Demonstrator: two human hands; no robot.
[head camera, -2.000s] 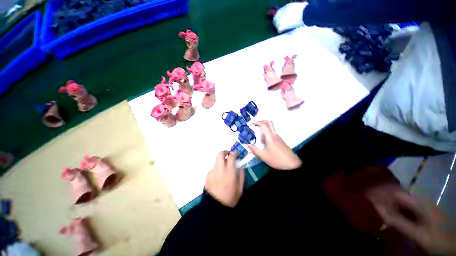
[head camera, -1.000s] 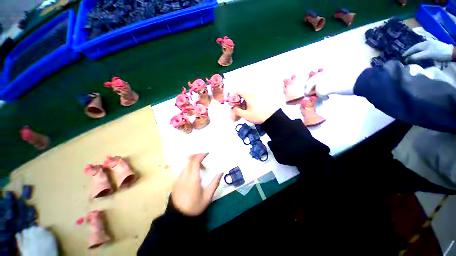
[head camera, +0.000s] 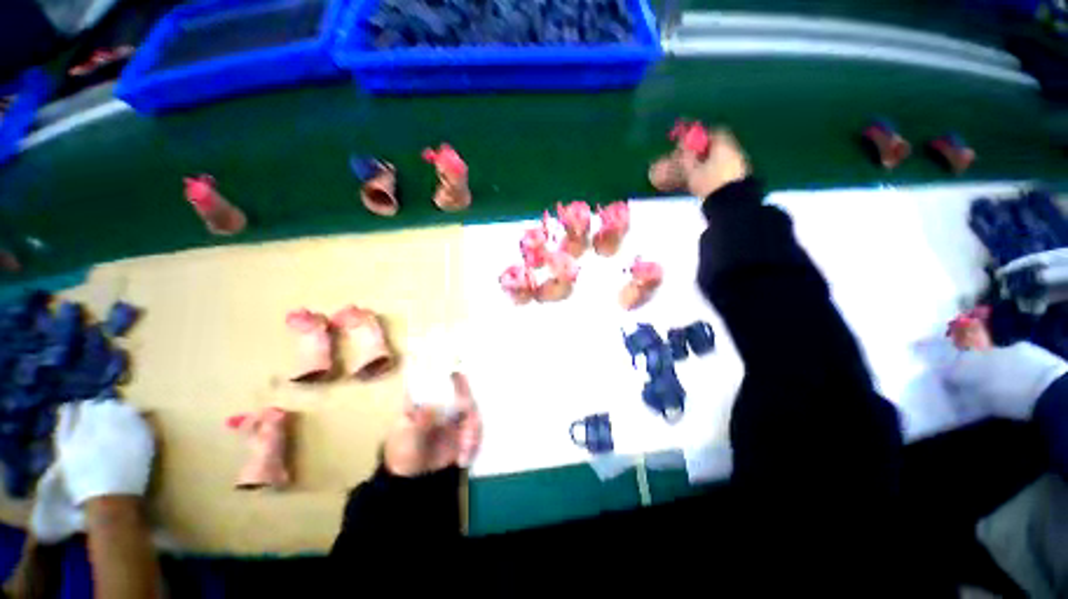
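My right hand (head camera: 724, 164) is stretched out over the green belt, closed around a tan torso with a pink scarf (head camera: 693, 138). My left hand (head camera: 433, 439) is low near the seam of cardboard and white sheet. It holds a blurred whitish thing, which looks like the glue bottle (head camera: 436, 384). A cluster of pink-scarfed torsos (head camera: 556, 279) stands on the white sheet (head camera: 527, 392), with one torso (head camera: 641, 284) apart to their right. Several dark-blue backpacks (head camera: 663, 392) lie below them, and one backpack (head camera: 594, 433) lies separately nearer me.
Three torsos (head camera: 312, 348) are on the tan cardboard (head camera: 187, 316). More torsos (head camera: 451, 181) are on the belt (head camera: 562, 140), below blue crates (head camera: 504, 73). A neighbour's gloved hand (head camera: 108, 451) is beside dark parts at left; another gloved hand (head camera: 1010, 377) is at right.
My right hand has moved from the sheet's torsos out to the belt and taken hold of a torso there. My left hand was open and empty; it now holds the whitish thing. The view has turned.
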